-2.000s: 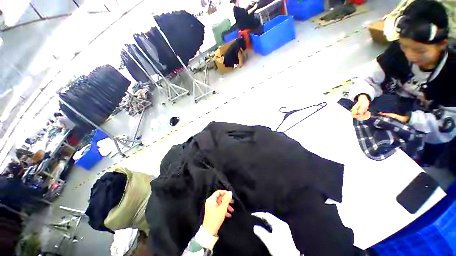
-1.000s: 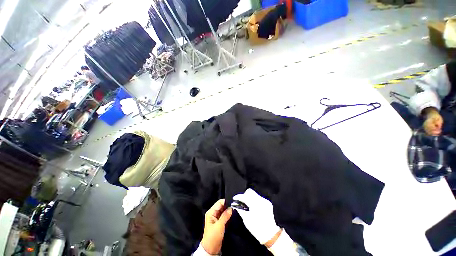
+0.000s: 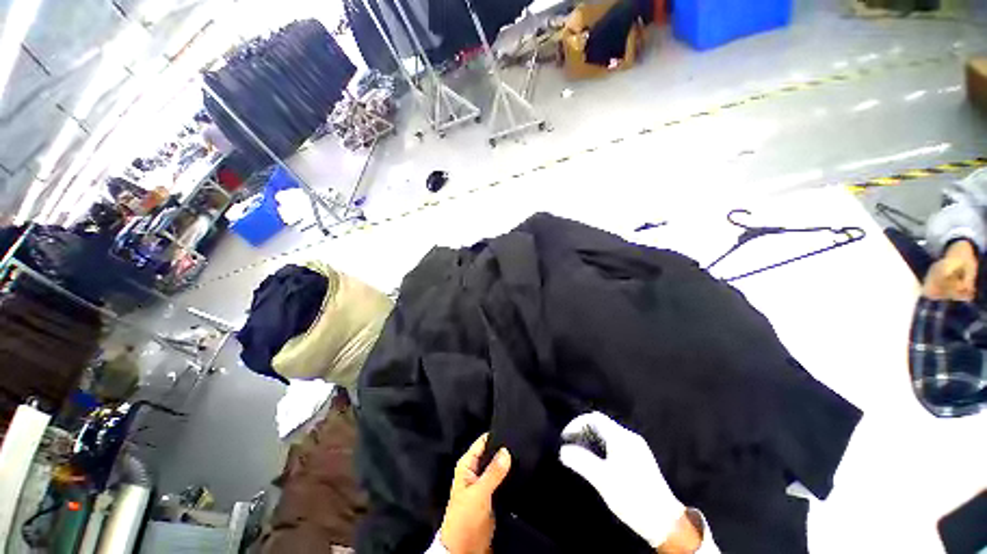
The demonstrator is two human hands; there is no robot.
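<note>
A black jacket (image 3: 649,335) lies as a large soft heap over the near table. My bare left hand (image 3: 474,498) is at its near part and pinches a fold of the black cloth between thumb and fingers. My right hand (image 3: 622,471), in a white glove, is just to the right over the cloth, fingers curled. A small dark thing shows within its curled fingers; I cannot tell clearly what it is.
A black hanger (image 3: 785,233) lies on the white tabletop (image 3: 887,325). A coworker's hand (image 3: 952,271) holds plaid cloth (image 3: 944,357) at the right. A khaki sack (image 3: 352,325) and brown garments (image 3: 325,487) are at the left. A dark phone (image 3: 966,527) lies lower right.
The view has swung right and down. My hands came together at the cloth edge with a small dark tool; now my right hand has drawn away to the right. My left hand still pinches cloth.
</note>
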